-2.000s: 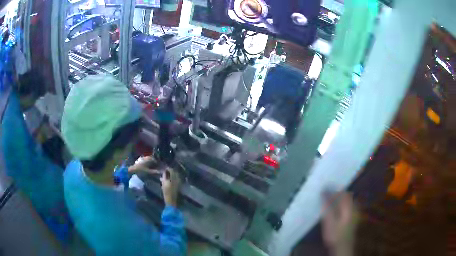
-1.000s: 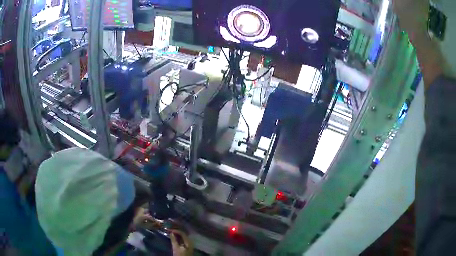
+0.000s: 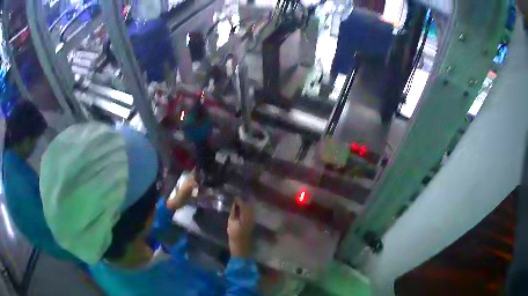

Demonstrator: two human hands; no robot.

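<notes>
Neither of my hands shows. A dark strip, perhaps my sleeve (image 3: pixel 520 248), is cut off by the right edge. Nearest in front is the open machine, its pale green frame bar (image 3: pixel 420 136) slanting down the right side. Behind it are conveyor rails and a bare metal plate (image 3: pixel 304 240) at the front. A worker's hands, one at the plate's left (image 3: pixel 240 228) and one further left (image 3: pixel 184 191), are beside a dark upright cylinder (image 3: pixel 202 150). What they hold is too blurred to tell.
A worker in a pale green cap (image 3: pixel 87 185) and blue clothing fills the lower left. Another person (image 3: pixel 26 130) is behind at the left edge. Blue covered units (image 3: pixel 362 43) stand at the back. Red lights (image 3: pixel 302 197) glow over the rails. A wide pale panel (image 3: pixel 457 191) slants at right.
The view has tilted down, so the monitors have left the top of the picture. The raised arm and hand at the right have gone, except for a dark strip at the edge.
</notes>
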